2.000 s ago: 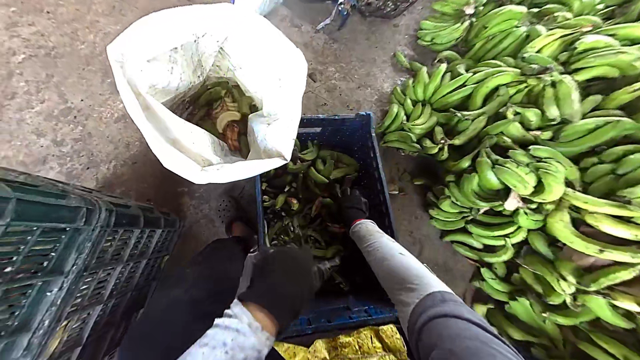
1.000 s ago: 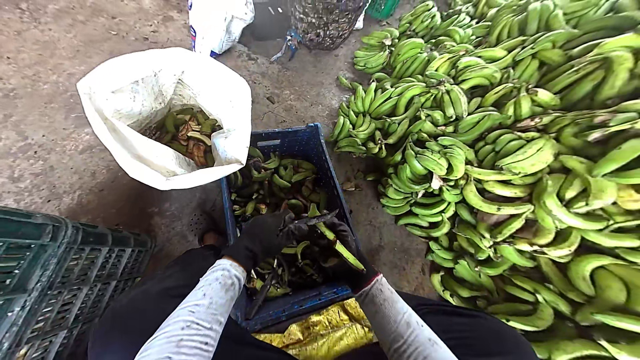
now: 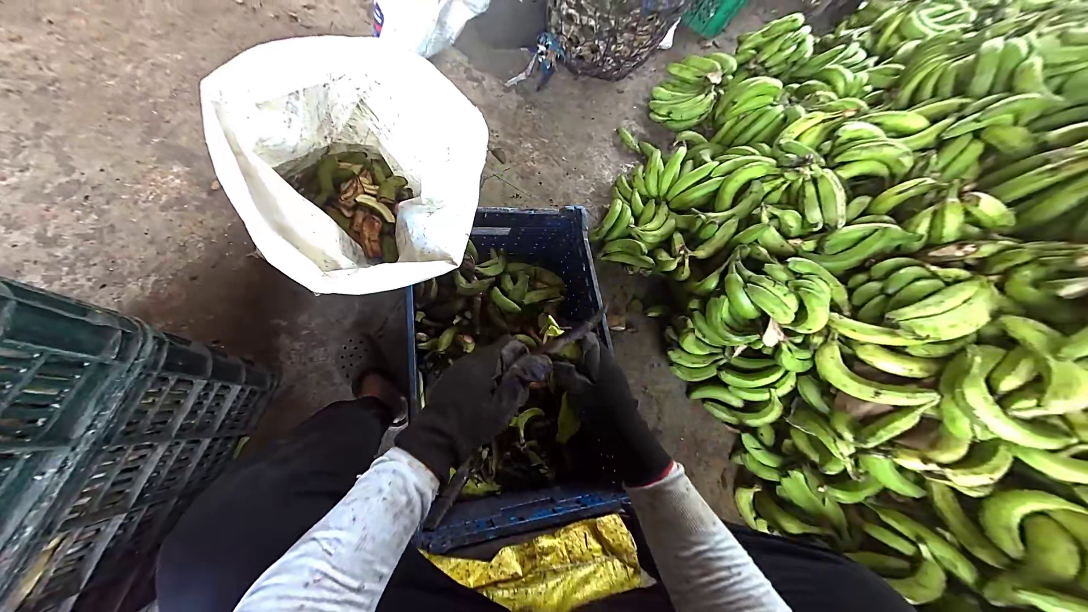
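Note:
My left hand (image 3: 476, 395), in a dark glove, is over a blue plastic crate (image 3: 531, 503), its fingers closed around one end of a thin dark strip (image 3: 578, 332). Whether this strip is a blade or a peel cannot be told. My right hand (image 3: 605, 399), also gloved, is close beside the left fingertips; its grip is hidden. Small green plantains or peels (image 3: 510, 293) lie in the crate below both hands. Touching the crate's far left corner, an open white sack (image 3: 438, 144) holds green and brown peels (image 3: 365, 204).
Many green plantain bunches (image 3: 756, 297) cover the floor at right. Dark green crates (image 3: 161, 408) stand at left. A yellow woven sack (image 3: 552, 565) lies between my legs. A mesh basket (image 3: 612, 38), a white bag (image 3: 429, 21) and a green crate (image 3: 712, 13) are at the top.
One second ago a long green piece was held between my hands; it is not seen in them now. Two seconds ago my right hand was down in the blue crate, apart from the left.

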